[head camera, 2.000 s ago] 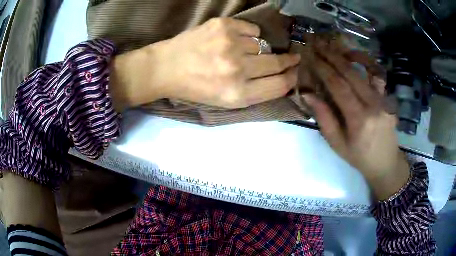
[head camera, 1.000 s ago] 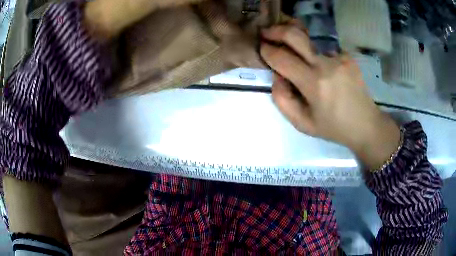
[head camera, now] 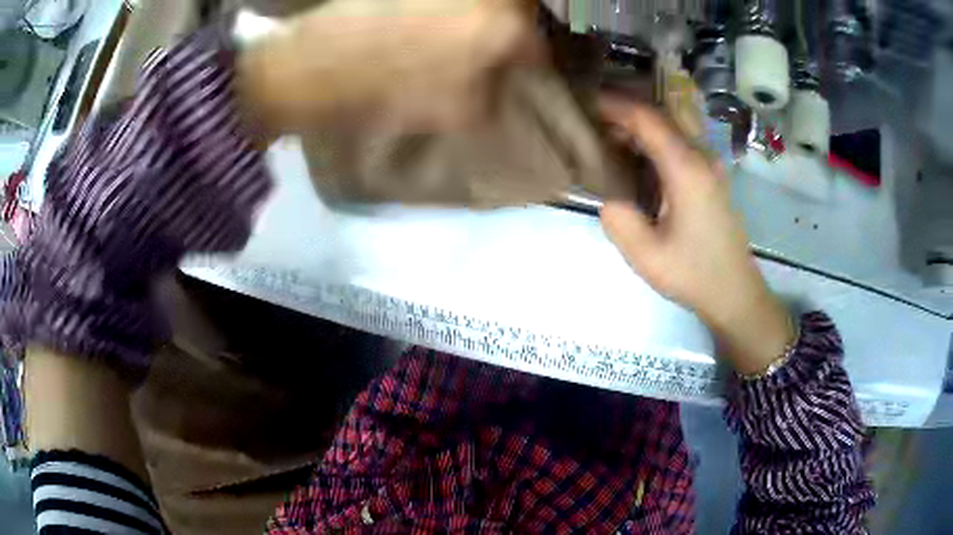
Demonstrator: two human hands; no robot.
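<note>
The brown cloth (head camera: 418, 167) is bunched and blurred on the white table at the upper middle, with a raised fold near its right end. My left hand (head camera: 449, 63) is strongly blurred and lies over the cloth, gripping it near the fold; its fingertips are partly hidden. My right hand (head camera: 679, 199) is at the cloth's right end, thumb and fingers curved around a dark gap. Whether it grips cloth or a small tool there cannot be told. The needle area is hidden or too blurred to make out.
White cylindrical knobs (head camera: 763, 71) of the sewing machine stand at the upper right. A red-and-black item (head camera: 859, 157) lies on the machine bed. The white table (head camera: 470, 261) has a printed ruler along its front edge. More brown cloth (head camera: 219, 439) hangs at the lower left.
The view has shifted, showing more of the machine bed at right. The cloth has changed from lying flatter to bunched and folded. My left hand has come back into view over it.
</note>
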